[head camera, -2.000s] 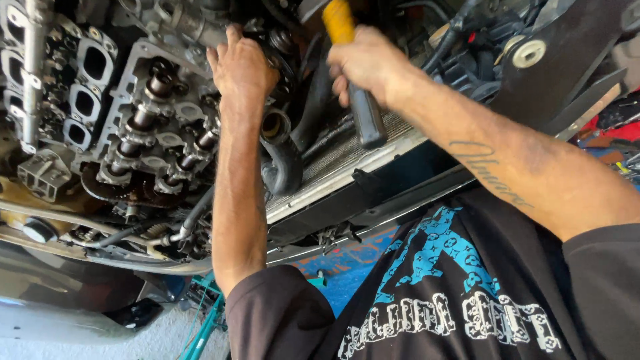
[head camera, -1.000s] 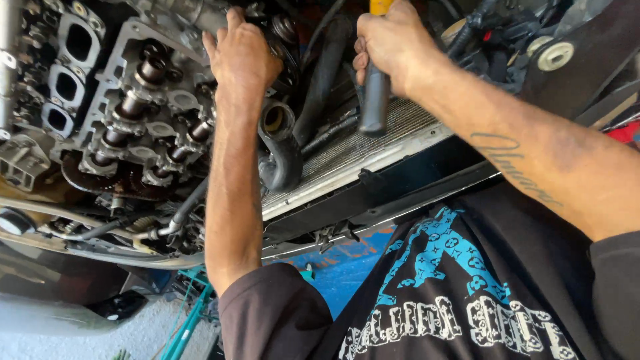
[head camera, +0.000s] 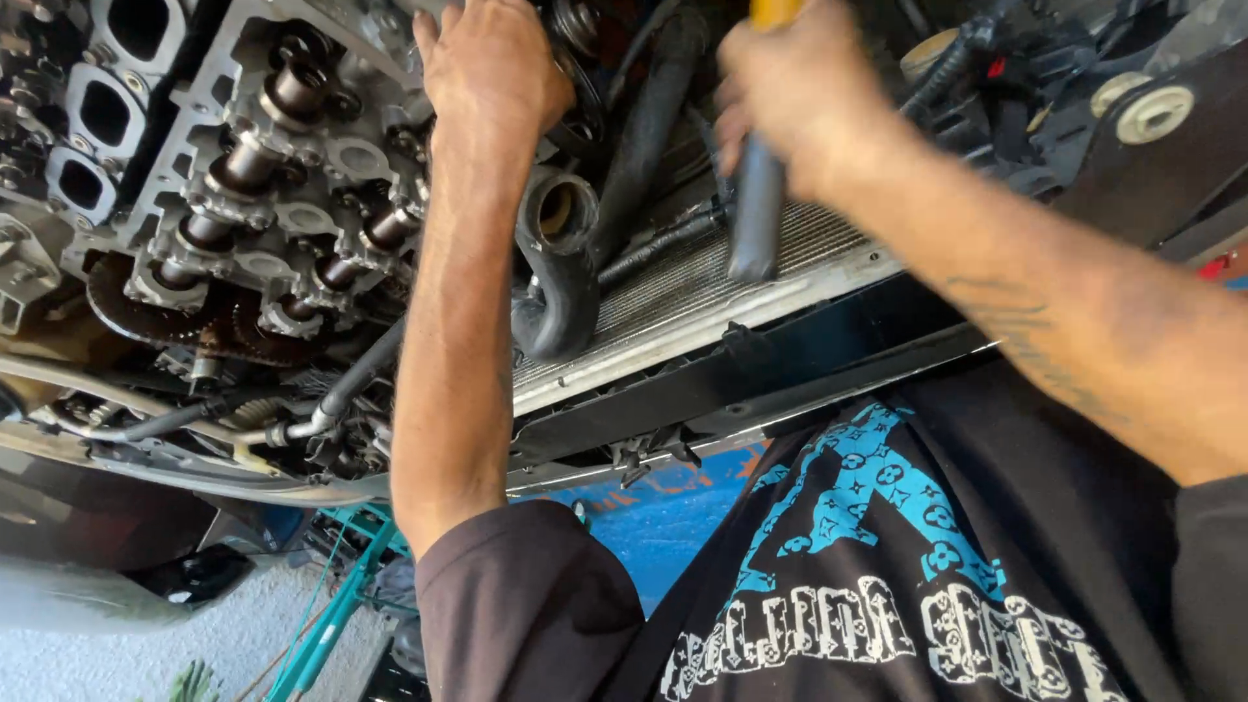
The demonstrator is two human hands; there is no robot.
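Observation:
My right hand (head camera: 799, 88) grips a tool with a yellow part above the fist and a dark grey handle (head camera: 757, 210) below it; the hand is blurred, and the tool's upper end lies outside the view. At the top edge, my left hand (head camera: 495, 68) reaches over the engine beside the cylinder head; its fingertips are partly cut off, and whether it holds anything is hidden. Left of that forearm lies the exposed cylinder head with camshafts (head camera: 244, 166). A black rubber coolant hose (head camera: 570, 302) with an open end stands between my arms, over the radiator (head camera: 663, 283).
The radiator's metal edge (head camera: 702, 336) and a black front panel (head camera: 780, 361) run between my body and the engine. Metal ports (head camera: 107, 112) lie at the upper left. A teal metal frame (head camera: 336, 604) stands on the floor below the car's front. A black hose (head camera: 361, 375) passes left of my forearm.
My right hand keeps its grip on the tool, whose yellow part showed more fully two seconds ago. My left hand stays over the engine. The view has shifted somewhat.

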